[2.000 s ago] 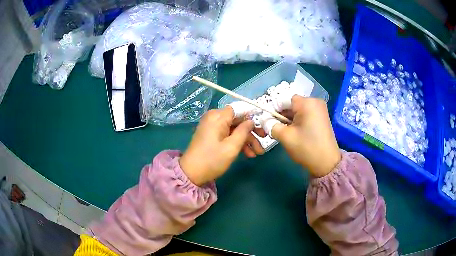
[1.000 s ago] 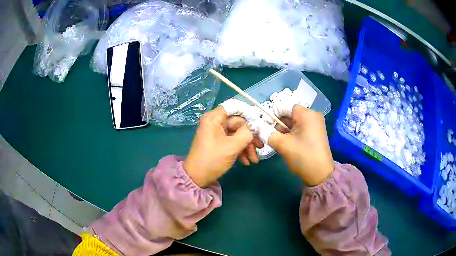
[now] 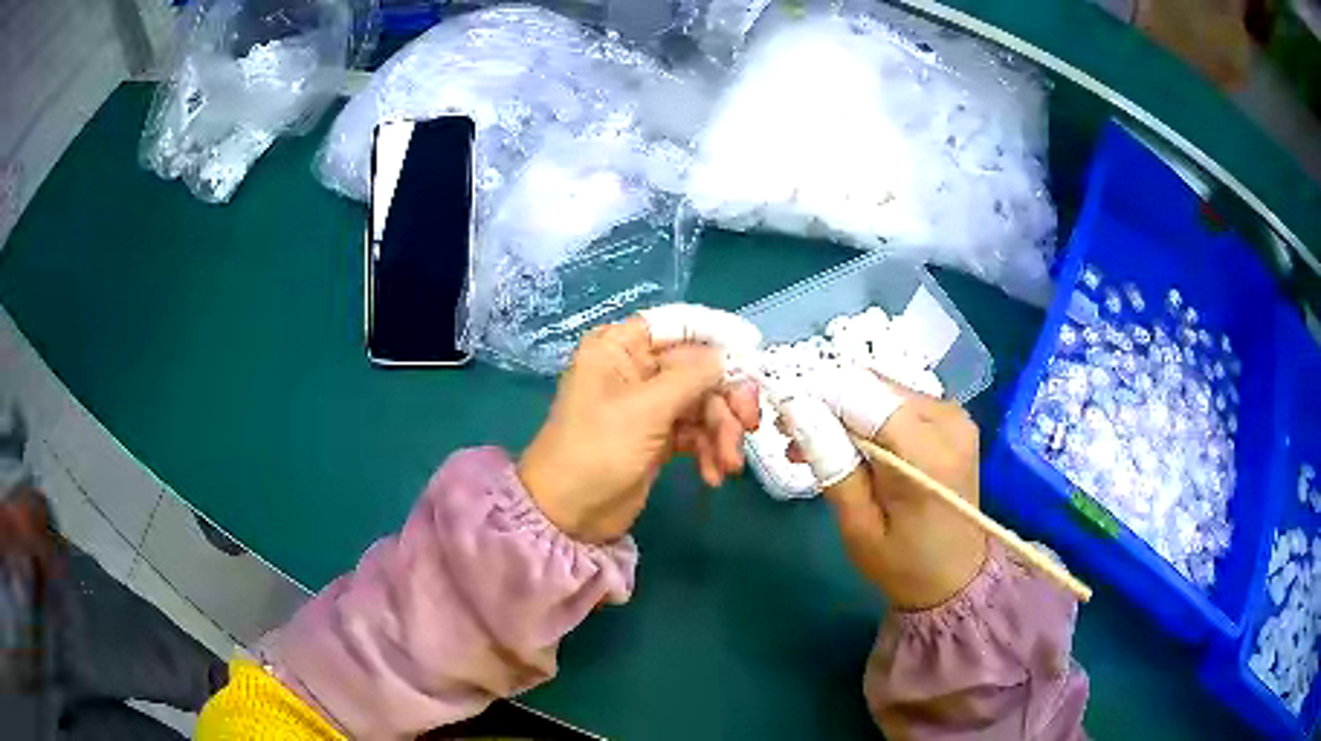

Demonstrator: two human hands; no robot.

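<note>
My left hand [image 3: 616,420] is over the front left of the clear tub [image 3: 826,294], thumb and forefinger pinched together. A small part between them cannot be told from the white finger wraps. My right hand [image 3: 920,485], also with white wraps on thumb and forefinger, holds a thin pale stick [image 3: 985,521] that points back over the wrist towards the lower right. Its front end is hidden in the fingers. The fingertips of both hands are close together. White parts [image 3: 869,340] with dark spots and a pale slip [image 3: 923,327] lie in the tub.
A smartphone [image 3: 420,239] lies left. An open bag of clear parts [image 3: 565,275] is beside it, a large bag of white parts [image 3: 855,130] behind the tub, a small bag [image 3: 239,109] far left. A blue bin [image 3: 1123,434] and a second blue bin [image 3: 1286,608] stand right.
The stick has swung from pointing up left across the tub to pointing down right over my right wrist. My right hand has turned and moved slightly down. The view has shifted a little.
</note>
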